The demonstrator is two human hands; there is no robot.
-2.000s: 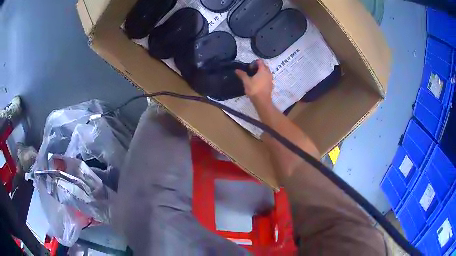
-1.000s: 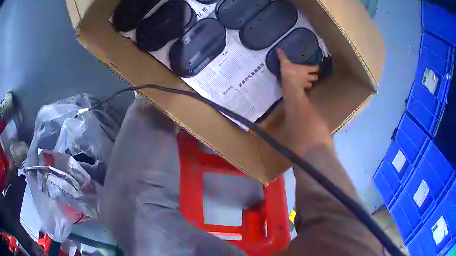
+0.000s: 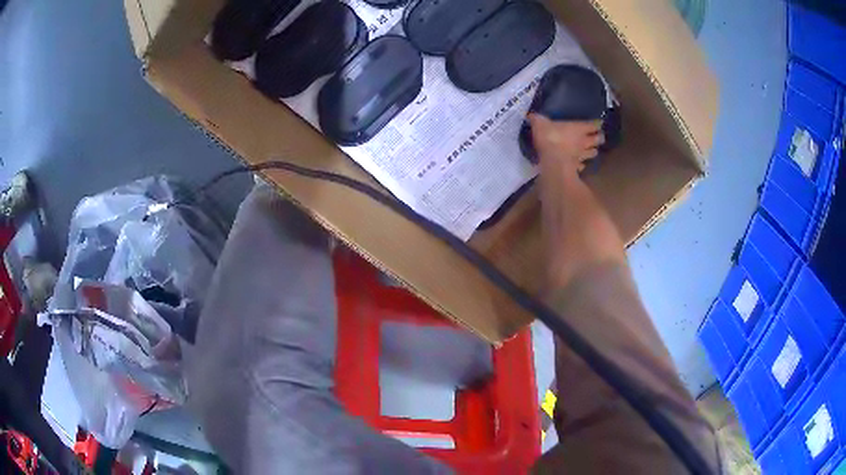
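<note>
An open brown carton (image 3: 278,199) holds several black ovals on a printed white paper sheet (image 3: 417,153). My right hand (image 3: 564,144) is inside the carton near its right corner, with the fingers on a black oval (image 3: 568,91). The oval looks tilted, and part of a dark piece shows behind and beside my fingers. Another black oval (image 3: 371,90) lies on the sheet to the left. Two more lie side by side at the top, one of them a black oval with small holes (image 3: 501,46). My left hand is not in view.
A black cable (image 3: 436,227) crosses in front of the carton and over my right forearm. A red plastic stool (image 3: 357,334) stands below the carton. A clear plastic bag (image 3: 139,269) is at the left. Blue bins (image 3: 751,301) stand at the right. My grey-trousered leg is at lower left.
My right hand has moved from the middle of the carton to its right corner, with a black oval. Since one second ago the oval there has tilted. The view has shifted slightly.
</note>
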